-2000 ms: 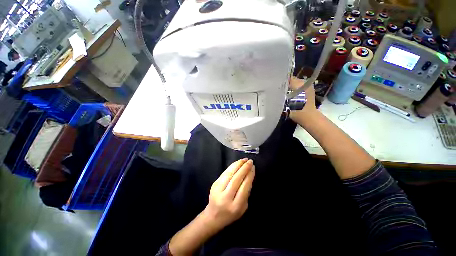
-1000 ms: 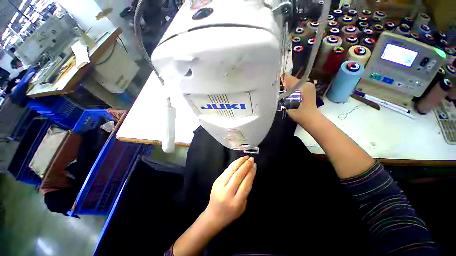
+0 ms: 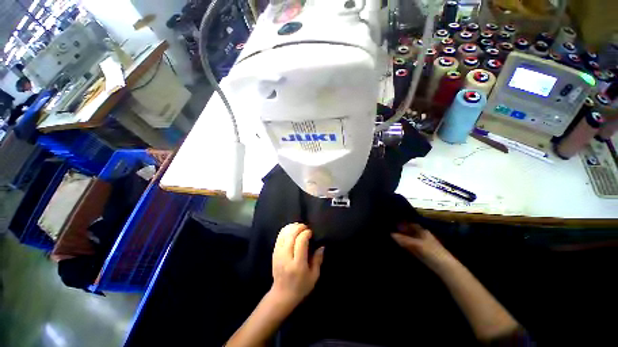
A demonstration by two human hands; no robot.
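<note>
A black garment lies under the white JUKI machine head and over the lap. A small silver clamp shows at the bottom of the head. My left hand holds the black cloth with curled fingers, just below and left of the clamp. My right hand is on the cloth at the right, its fingertips partly lost against the black fabric; its grip there is hard to see.
Dark thread snips lie on the white table. A light-blue cone, many spools and a control panel stand behind. A white tube hangs left of the head. Blue carts stand at the left.
My right hand has come from beside the head down to the cloth at the lower right. My left hand has moved slightly down and left from the clamp. The snips now show on the table.
</note>
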